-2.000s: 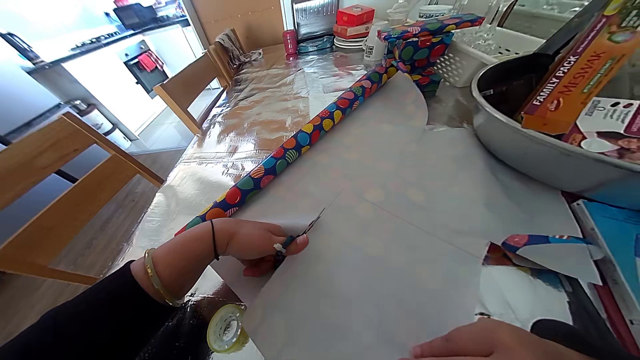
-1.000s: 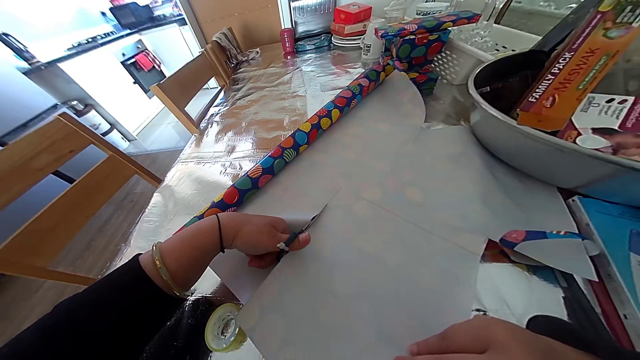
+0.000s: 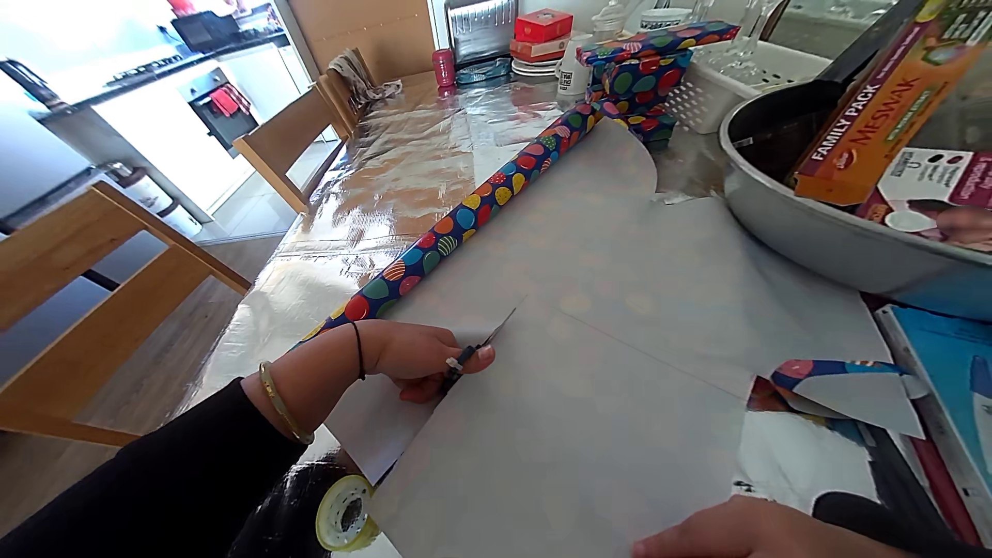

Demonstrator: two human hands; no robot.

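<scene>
A sheet of wrapping paper (image 3: 589, 325), white side up, lies across the table, still joined to a roll with a balloon print (image 3: 465, 221) along its upper left edge. Scissors (image 3: 500, 327) are in my left hand (image 3: 422, 358), their blades at the top of a cut that runs up from the sheet's near edge. My right hand (image 3: 728, 531) rests on the sheet at the bottom edge of the view, only partly visible, with nothing seen in it. By the near left corner of the paper is a roll of clear tape (image 3: 345, 513).
A large metal pan (image 3: 837, 240) holding printed boxes (image 3: 891, 101) stands at the right, beside a white basket (image 3: 705, 93). Balloon-print wrapped parcels (image 3: 647, 74) sit at the far end of the roll. A paper offcut (image 3: 852, 391) and books (image 3: 949, 387) lie at right. Wooden chairs (image 3: 101, 287) line the left.
My left hand with the scissors has moved slightly up along the paper. My right hand remains at the lower edge.
</scene>
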